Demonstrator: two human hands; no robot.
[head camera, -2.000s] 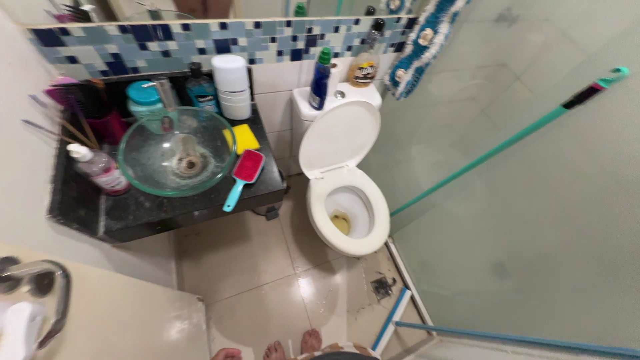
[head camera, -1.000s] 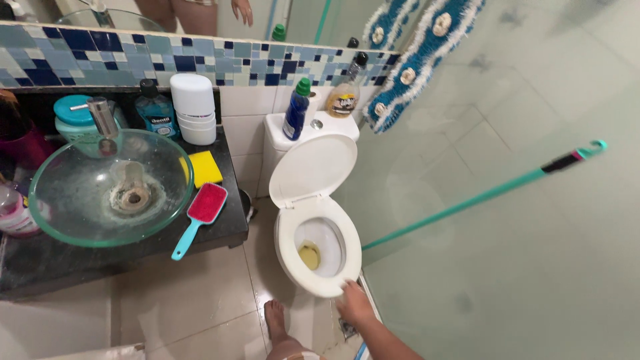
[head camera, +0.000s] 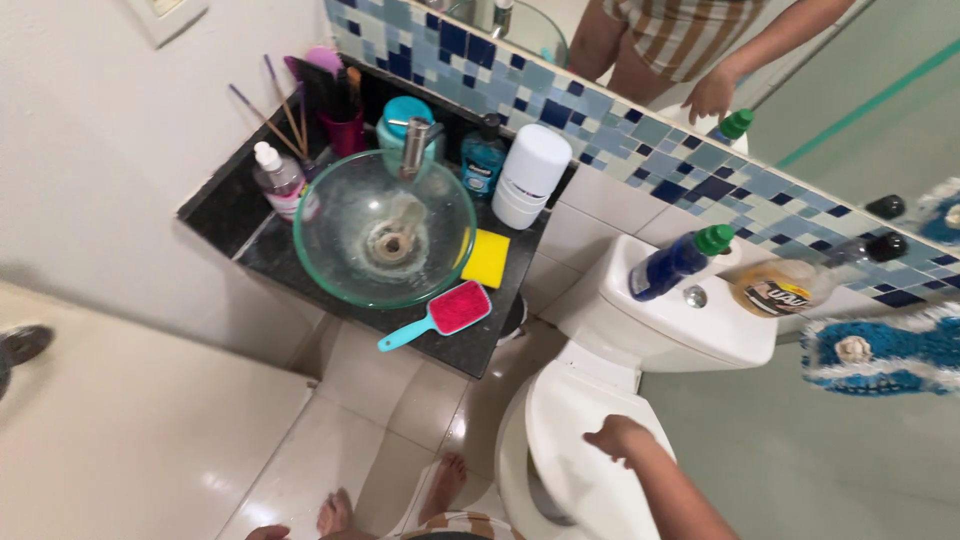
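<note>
My right hand (head camera: 619, 439) reaches in from the lower right, over the white toilet lid (head camera: 577, 420); its fingers are partly curled with nothing visible in them, and contact with the lid cannot be told. The lid hangs tilted above the toilet seat (head camera: 514, 465), covering much of the bowl. Only a bit of my left hand (head camera: 268, 532) shows at the bottom edge, near my feet. On the tank (head camera: 697, 337) stand a blue bottle with a green cap (head camera: 679, 262) and a bottle of amber liquid (head camera: 784, 289).
A glass basin (head camera: 386, 229) sits on the black stone counter (head camera: 480, 341), beside a hairbrush (head camera: 442, 311), a yellow sponge (head camera: 486, 257), mouthwash (head camera: 482, 157) and other containers. A door (head camera: 135, 420) stands at lower left, a glass panel (head camera: 810, 450) at right. A mirror (head camera: 810, 67) is above.
The toilet lid has come down from its raised position against the tank. My right hand, at the front of the seat a second ago, is now over the lid. The view has shifted.
</note>
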